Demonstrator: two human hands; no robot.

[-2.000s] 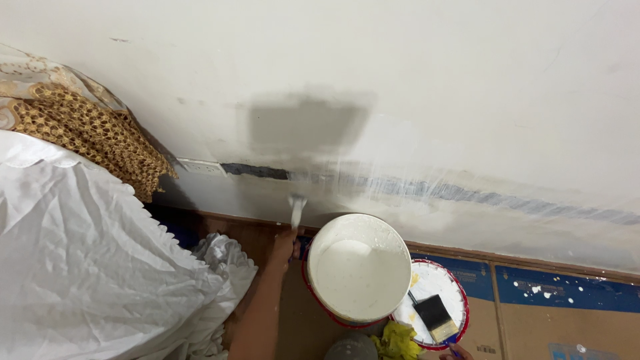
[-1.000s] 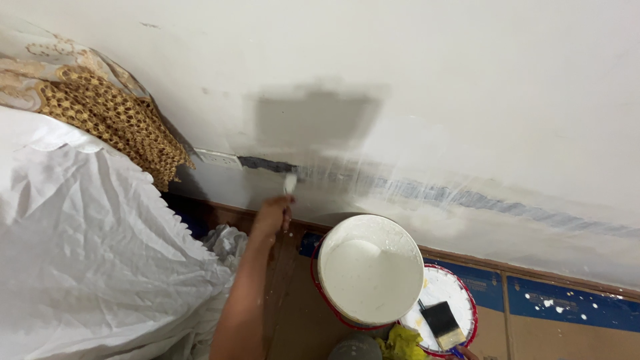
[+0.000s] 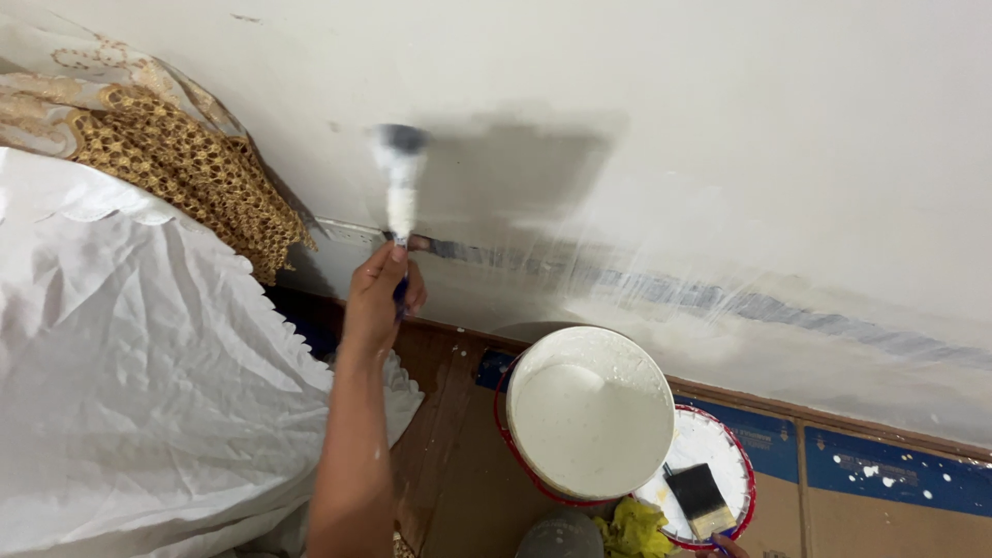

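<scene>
My left hand (image 3: 387,287) is closed around the purple handle of a round paintbrush (image 3: 401,170), blurred and held up in front of the wall, its dark tip upward and white paint on its bristles. Behind it runs a grey band (image 3: 674,288), partly streaked with white, along the lower wall (image 3: 775,155). At the bottom edge, the fingers of my right hand (image 3: 722,549) hold the purple handle of a flat, dark-bristled paintbrush (image 3: 700,496). That brush lies over a white, red-rimmed lid (image 3: 748,457). Left of the lid stands an open bucket of white paint (image 3: 589,418).
White cloth (image 3: 155,349) and gold lace (image 3: 194,178) drape at the left. A wall socket plate (image 3: 346,231) is beside the grey band. Paint-spotted cardboard (image 3: 891,511) covers the floor. A yellow-green cloth (image 3: 637,528) and a grey rounded thing (image 3: 559,536), perhaps a shoe, are beside the bucket.
My left hand has lifted the round brush from the dark left part of the band to higher up the wall. The flat brush still lies over the lid.
</scene>
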